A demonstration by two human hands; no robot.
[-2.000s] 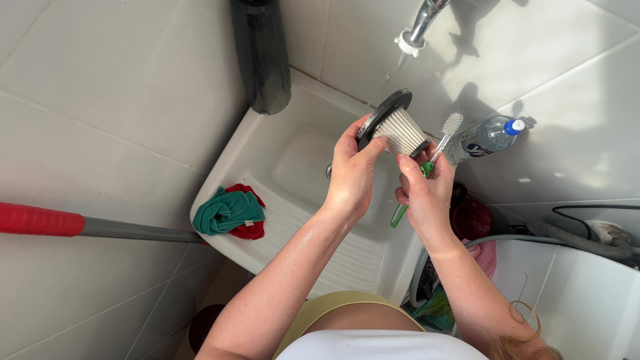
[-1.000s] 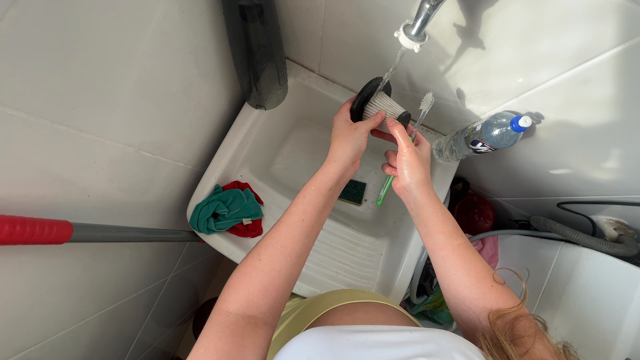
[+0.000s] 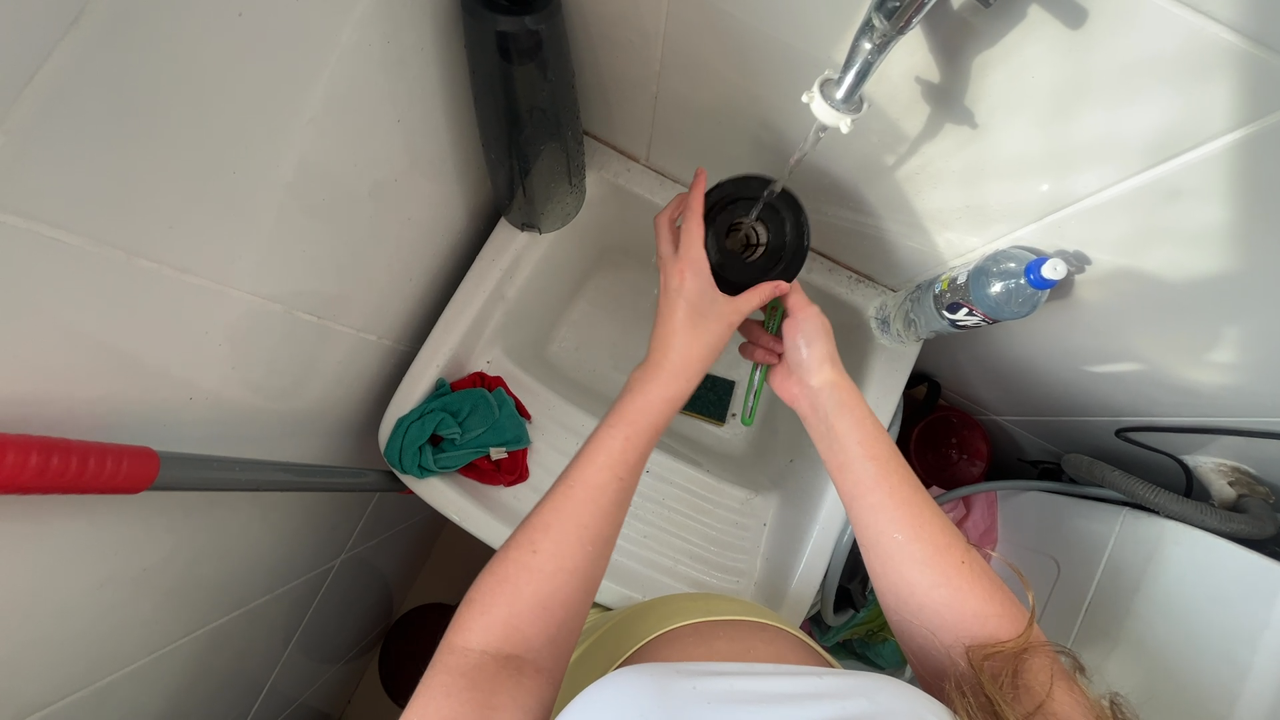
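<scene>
My left hand grips the rim of a round black vacuum filter by its left and lower edge. The filter's open end faces up, and water from the chrome faucet runs into its central hole. The pleated side is hidden beneath. My right hand is just below the rim, its fingers around a green-handled brush; the bristles are out of sight. Below the hands, a dark green scouring sponge lies in the white sink.
Teal cloth and red cloth lie on the sink's left edge. A dark translucent container stands at the back left corner, a plastic bottle at the right. A red-gripped pole leans at left; a grey hose lies right.
The filter has been turned from its side, pleats showing, to open end up under the stream. The brush head, seen before, is now hidden. The sponge, unseen two seconds ago, shows in the sink.
</scene>
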